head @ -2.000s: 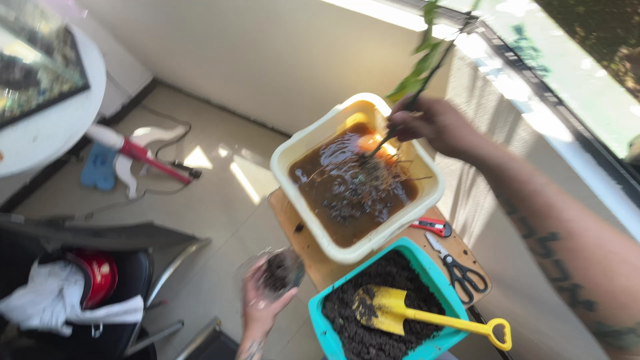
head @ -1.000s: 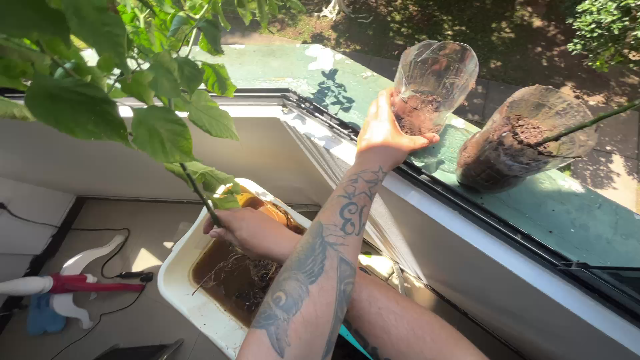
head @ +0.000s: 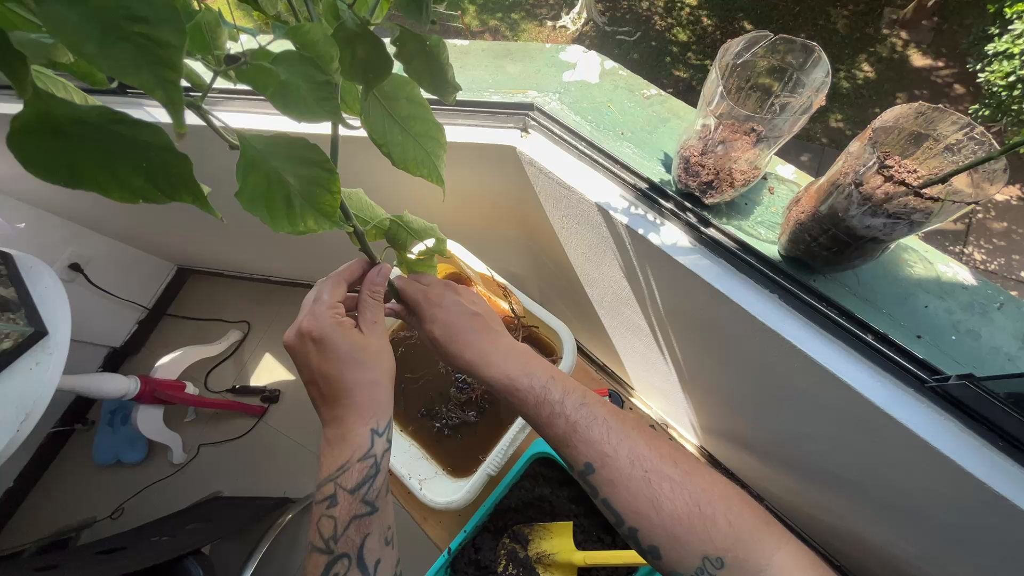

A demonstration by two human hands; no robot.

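Observation:
A leafy green plant [head: 288,172] rises at the upper left, its dark stem gripped by both hands. My left hand [head: 348,336] pinches the stem between thumb and fingers. Just beside it, my right hand [head: 448,316] closes around the lower stem. Beneath the hands is a white plastic basin [head: 564,344] of muddy brown water, with root-like bits in it and an orange object at its far side. A teal tub [head: 460,538] of dark soil stands nearer, with a yellow toy shovel [head: 552,548] lying in it.
On the green outer ledge stand a cut clear plastic bottle [head: 752,104] with some soil and another cut bottle [head: 868,192] with soil and a stem. A white round table [head: 40,352] is at left; cables [head: 200,320] run over the floor. A wooden surface [head: 416,512] supports the basin.
My left hand has let go of the clear bottle, which now stands on the ledge, and has come back to the stem. My right hand remains on the stem.

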